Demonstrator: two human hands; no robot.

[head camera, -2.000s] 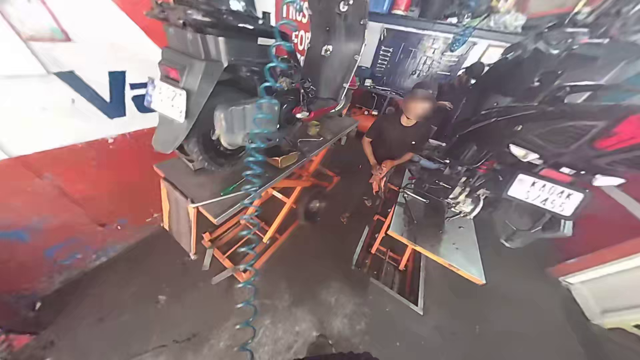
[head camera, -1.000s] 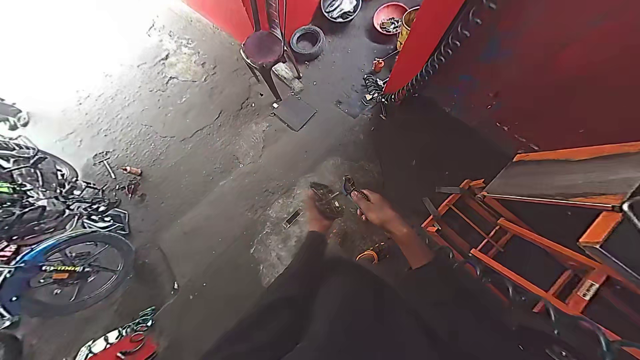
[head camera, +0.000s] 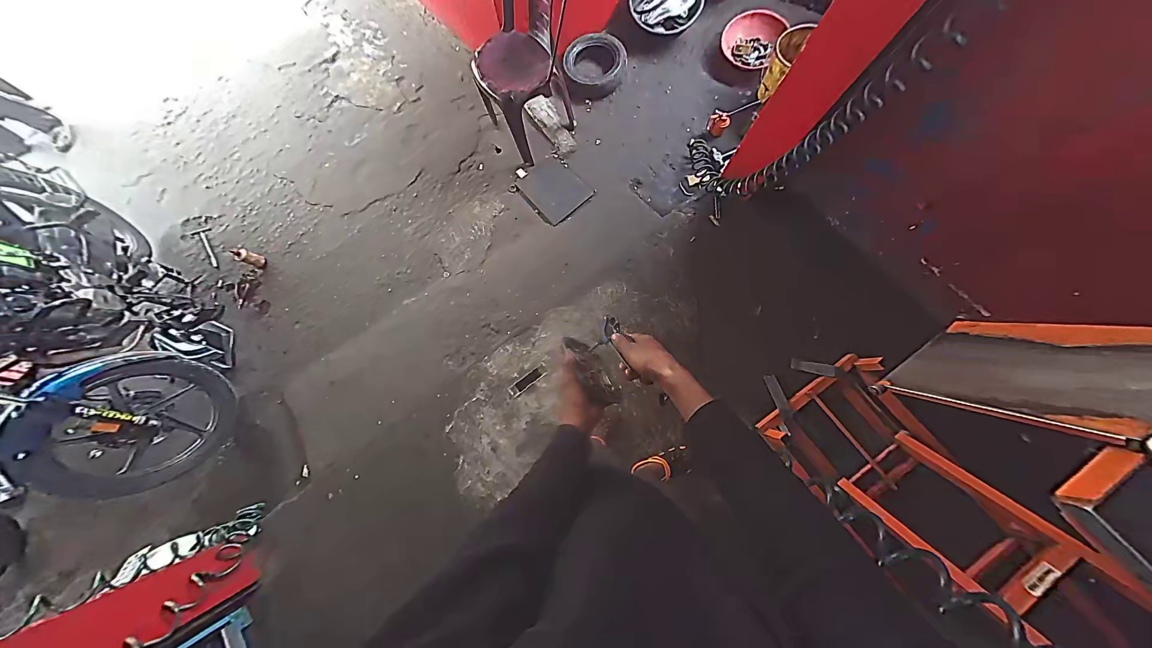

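Low in the middle of the head view, my left hand is closed around a dark, greasy part whose kind I cannot tell. My right hand, just to its right, grips a small dark tool, perhaps pliers, with its tip beside the part. On the stained concrete floor left of my left hand lies a small dark rectangular piece. An orange ring-like thing shows below my right hand.
An orange lift frame stands at the right, with a coiled hose along it. Motorcycles with a black wheel fill the left side. Farther off are a plastic chair, a tyre, a pink basin and a hammer.
The view has swung from the lifts and a person there down to the floor and my hands. Between one second ago and now, both hands keep hold of their things, with little plain movement.
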